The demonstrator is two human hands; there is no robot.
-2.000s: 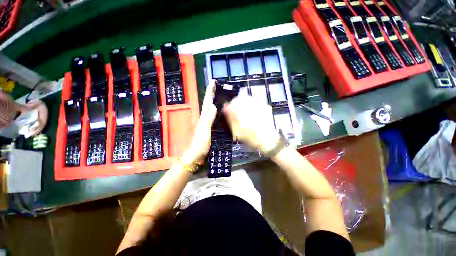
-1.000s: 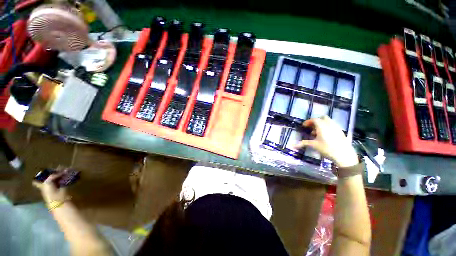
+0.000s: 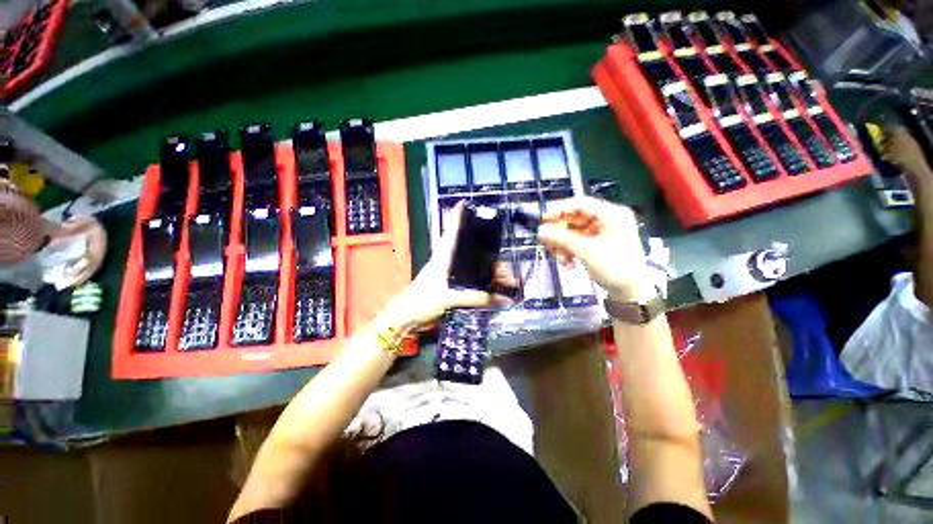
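My left hand [image 3: 435,292] holds an open black flip phone [image 3: 476,249] upright in front of me, screen half up, over the lower left of the lens tray. Its keypad half with pale keys hangs below my fingers. My right hand [image 3: 593,244] is just right of the phone, fingertips pinched together. A dark sliver shows at the fingertips; whether it is held or part of the tray behind cannot be told. The pale lens blister tray [image 3: 575,169] lies behind both hands, with dark-framed pockets.
A red phone tray [image 3: 397,194] with two rows of open phones lies left. A thicker red tray stack [image 3: 706,205] stands right, with a metal fixture [image 3: 728,276] at the bench edge. A white box [image 3: 53,353] is far left. Another person's arm [image 3: 913,169] shows far right.
The view has swung back right. My left hand has brought the phone from the far left to in front of me. My right hand has lifted from the lens tray's pockets to beside the phone.
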